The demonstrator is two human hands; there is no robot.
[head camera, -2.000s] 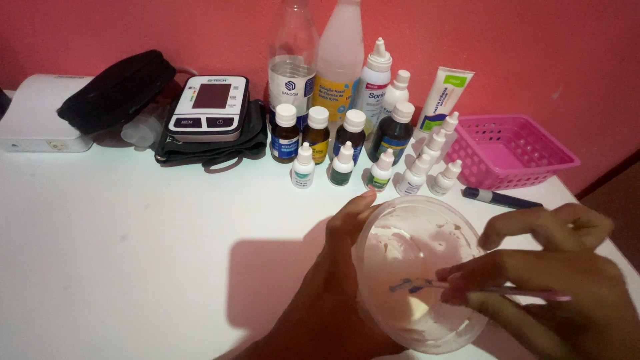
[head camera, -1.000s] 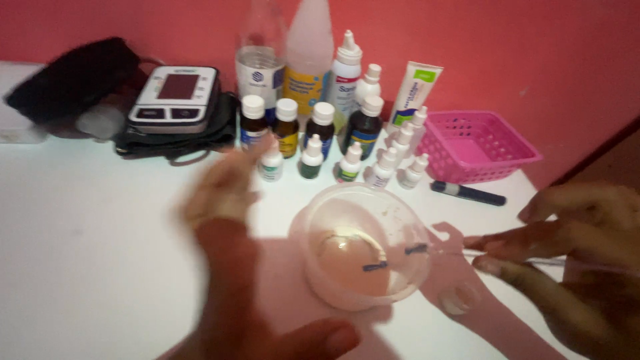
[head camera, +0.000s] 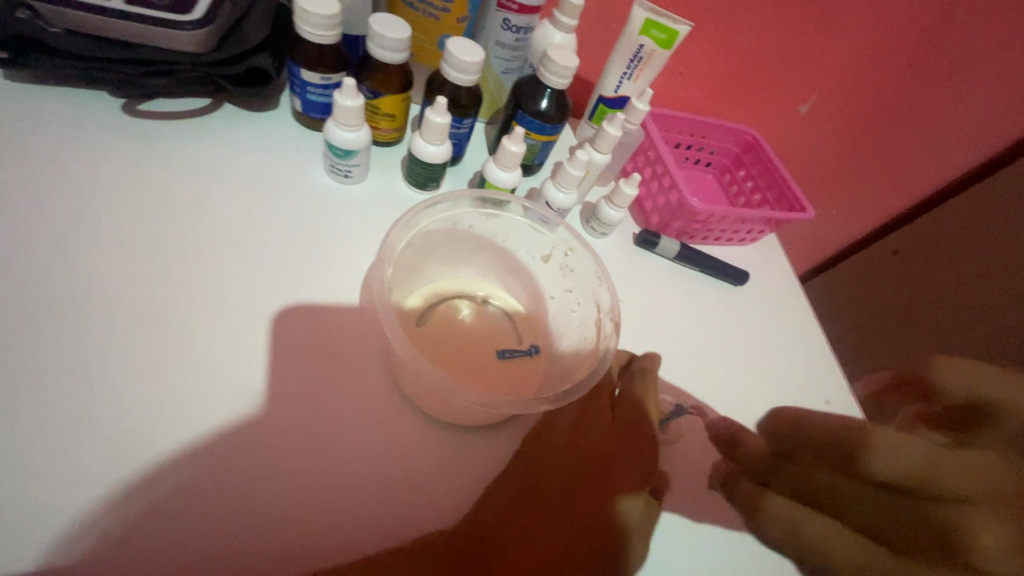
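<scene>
A round translucent plastic tub (head camera: 496,320) stands on the white table with cloudy liquid, a thin curved strand and a small dark blue piece (head camera: 518,352) inside. My left hand (head camera: 592,456) lies low beside the tub's right side, fingertips near its rim; whether it grips anything is hidden. To its right, my right hand (head camera: 856,472), blurred, pinches a thin implement (head camera: 696,412) whose dark tip is over a small clear round thing (head camera: 670,424) near my left fingers. Most of the implement is hidden by my hand.
Small white dropper bottles (head camera: 347,140) and brown glass bottles (head camera: 387,88) stand behind the tub. A cream tube (head camera: 636,64), a pink plastic basket (head camera: 720,176) and a dark pen-shaped item (head camera: 692,258) are at the back right. A blood pressure monitor (head camera: 152,20) lies at the upper left.
My left hand, at the tub's left side before, is now at its right. My right hand has moved from over the tub out to its right. The view has shifted closer.
</scene>
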